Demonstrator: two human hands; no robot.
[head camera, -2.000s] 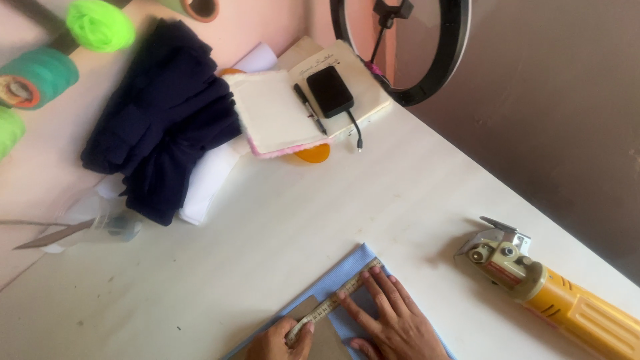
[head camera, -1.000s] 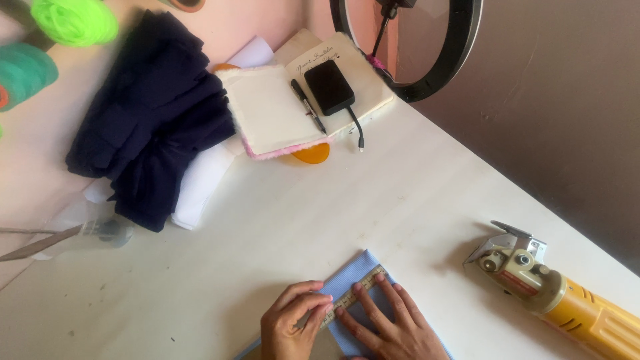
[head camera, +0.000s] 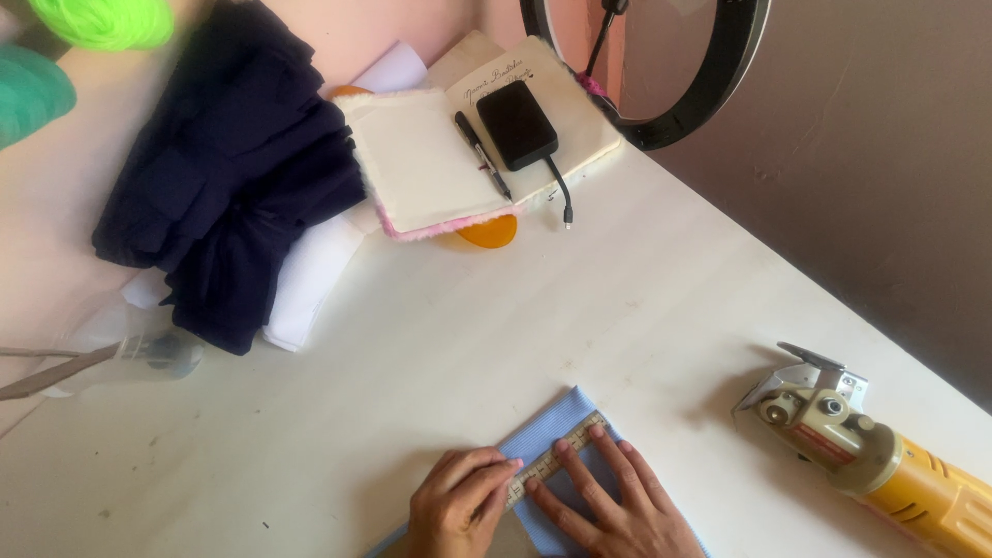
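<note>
A piece of light blue ribbed fabric (head camera: 554, 425) lies at the bottom middle of the table, its pointed corner facing away from me. Across it runs a measuring tape (head camera: 552, 465) with printed marks. My right hand (head camera: 620, 496) lies flat on the fabric, fingers spread, with fingertips pressing along the tape. At the tape's near left end is my left hand (head camera: 461, 500), thumb and fingertips pinched together; what is between them is mostly hidden. Under and beside the hands a brownish-grey flat piece (head camera: 508, 539) shows in part.
A yellow handheld electric rotary cutter (head camera: 852, 442) lies on the right. Dark navy cloth (head camera: 225, 178) is heaped at the left, over white fabric (head camera: 310, 279). An open notebook (head camera: 422, 159) holds a pen (head camera: 482, 155) and a black cabled device (head camera: 517, 124). Behind stands a ring light (head camera: 682, 116).
My left hand, earlier on the tape at the edge of the brownish-grey piece, has moved up along the tape and now pinches near the right fingers. My right hand stays flat on the fabric.
</note>
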